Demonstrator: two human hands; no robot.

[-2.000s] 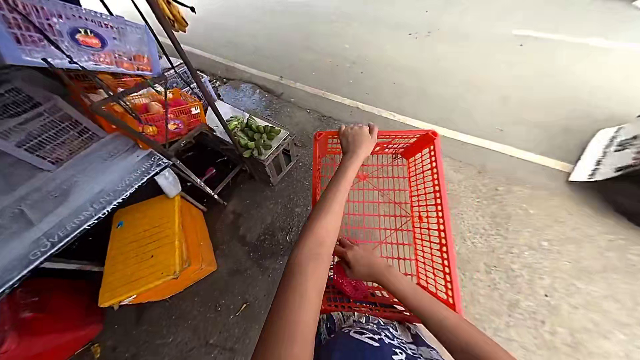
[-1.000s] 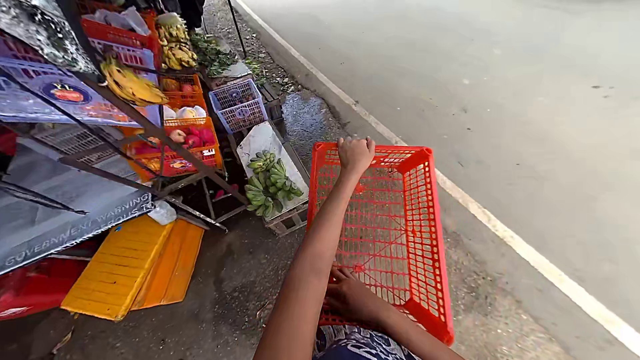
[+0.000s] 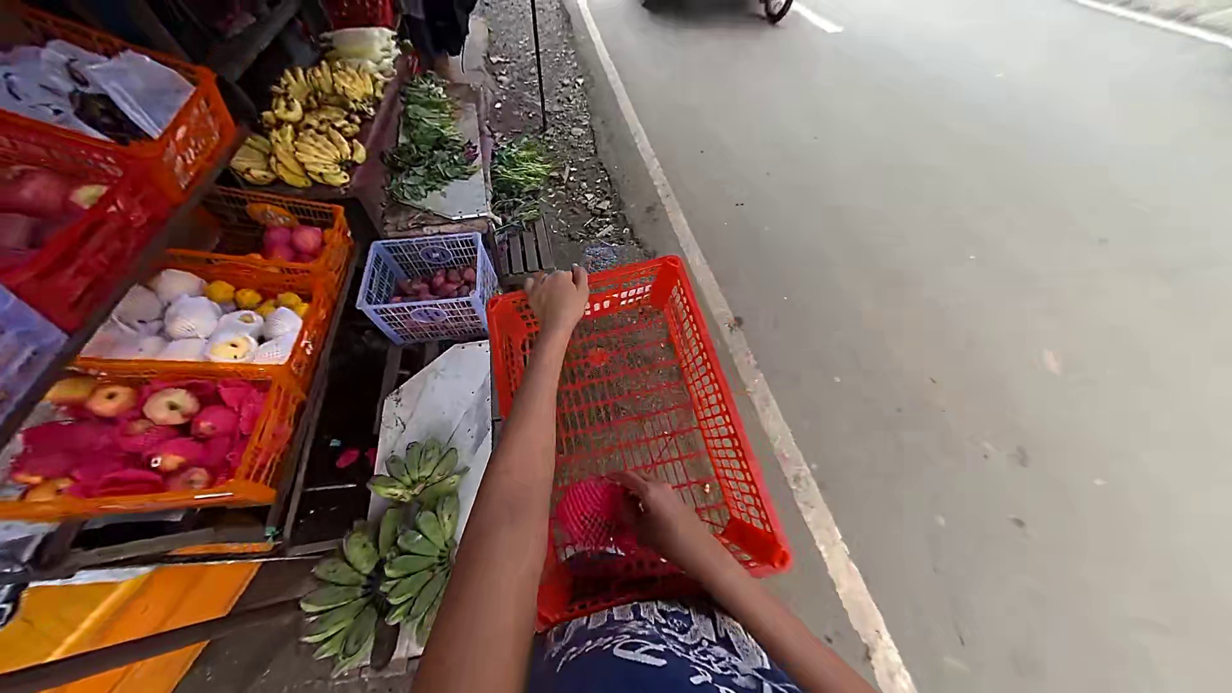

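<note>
My left hand (image 3: 558, 300) grips the far rim of a red plastic crate (image 3: 724, 423), near its far left corner. The crate is held in front of my body, and the ground shows through its open mesh bottom. Inside the near end, my right hand (image 3: 654, 510) is at a pink foam fruit net (image 3: 589, 515). Its fingers are partly hidden, so whether they hold the net is unclear. Left of the crate, green bananas (image 3: 414, 553) lie on a pale board (image 3: 448, 395). A lilac plastic crate (image 3: 428, 289) with reddish round produce stands beyond the board.
Orange crates (image 3: 255, 496) of wrapped fruit line the stall at left. Yellow bananas (image 3: 313, 125) and leafy greens (image 3: 428, 140) lie farther along. A thin dark pole (image 3: 538, 67) stands at the roadside. The road (image 3: 943, 289) runs along the right, with part of a vehicle (image 3: 717, 8) at the top.
The view has swung and moved along the stall. The pink net now shows more plainly beside my right hand. My left hand has stayed on the crate's far rim.
</note>
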